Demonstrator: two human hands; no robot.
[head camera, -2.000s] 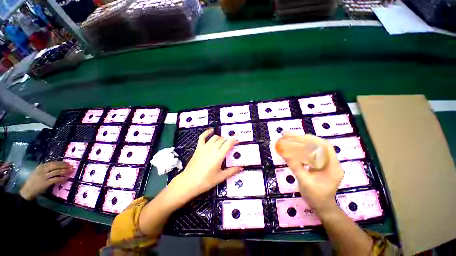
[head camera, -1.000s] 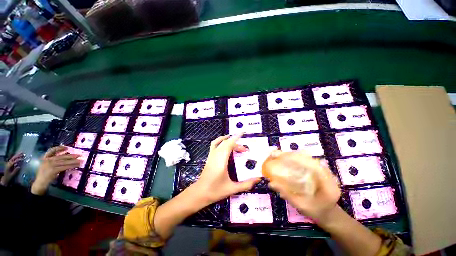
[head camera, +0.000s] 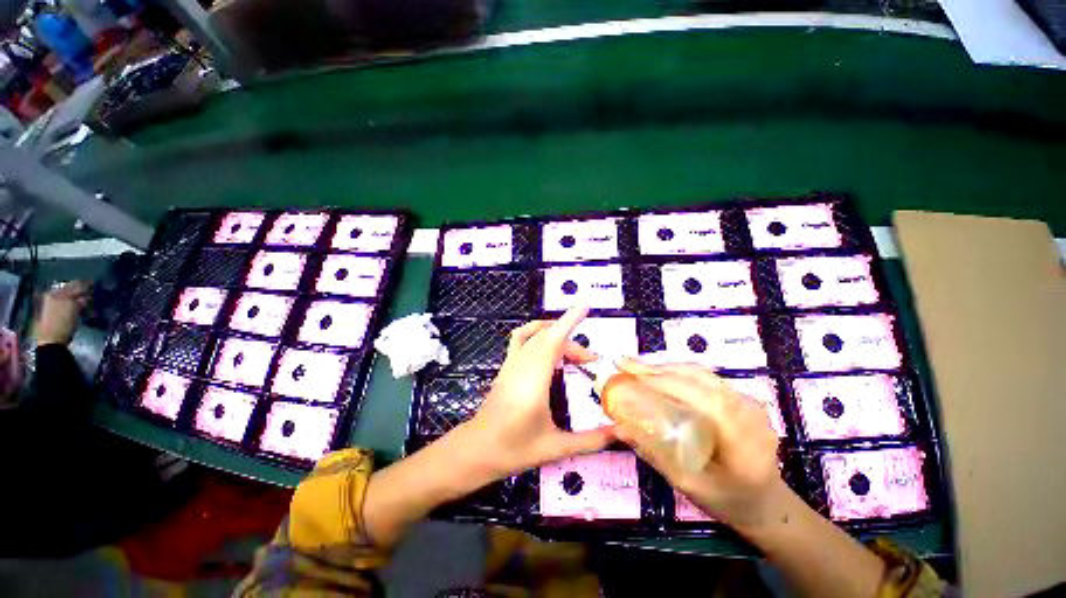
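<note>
A black plastic tray (head camera: 482, 289) with pockets lies in front of me and holds pale pink-white flat pieces with dark round spots. My right hand (head camera: 701, 438) is closed around a translucent squeeze bottle with amber liquid (head camera: 655, 421); its nozzle tip points toward a piece in the tray. My left hand (head camera: 526, 403) has thumb and index finger spread around one flat piece (head camera: 581, 400), at its left side. That piece is partly hidden by my hands; whether my left fingers grip it is unclear. Several left-column pockets are bare.
A second black tray (head camera: 216, 266) with similar pieces lies to the left. Crumpled white tissue (head camera: 412, 345) sits between the trays. A cardboard sheet (head camera: 988, 386) lies at right. Another worker's hand (head camera: 61, 313) is at far left. A white paper (head camera: 994, 29) lies across the green surface.
My left hand has moved right and down from the upper part of the tray to a piece lower in it. The bottle has moved left, near that piece. The other worker's hand has left the left tray.
</note>
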